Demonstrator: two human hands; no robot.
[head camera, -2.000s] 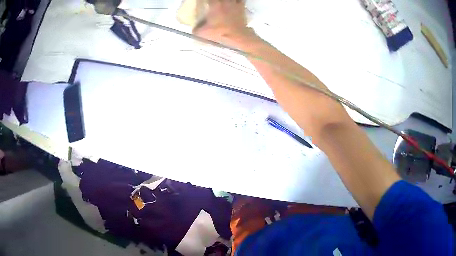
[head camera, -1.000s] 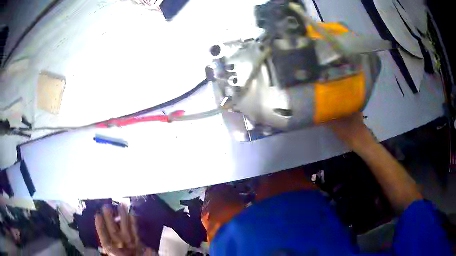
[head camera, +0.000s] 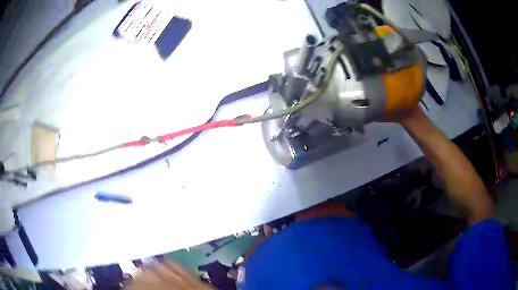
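Note:
The silver cutting machine (head camera: 346, 85) with an orange band stands on the pale table at centre right, its base plate near the fabric edge. My right hand (head camera: 406, 113) is at the far side of the motor body, mostly hidden behind it; its fingers do not show. My left hand (head camera: 167, 277) is blurred and cut off at the bottom edge, below the table edge; its fingers cannot be made out. The white paper marker (head camera: 170, 79) covers the dark fabric lay (head camera: 136, 167), whose edge shows as a thin curved line. The power cord (head camera: 199, 129) with red tape runs left from the machine.
A printed block (head camera: 150, 28) with a dark end lies on the paper at the top. A tan block (head camera: 44, 144) lies at the left by the cord. A blue pen (head camera: 113, 197) lies on the table (head camera: 187, 209). Cut pieces (head camera: 434, 56) lie at the right; scraps are heaped below.
The view has shifted. The machine has turned and its base plate now shows beside the fabric edge. The printed block shows more fully. My left hand has moved rightward and lower in view.

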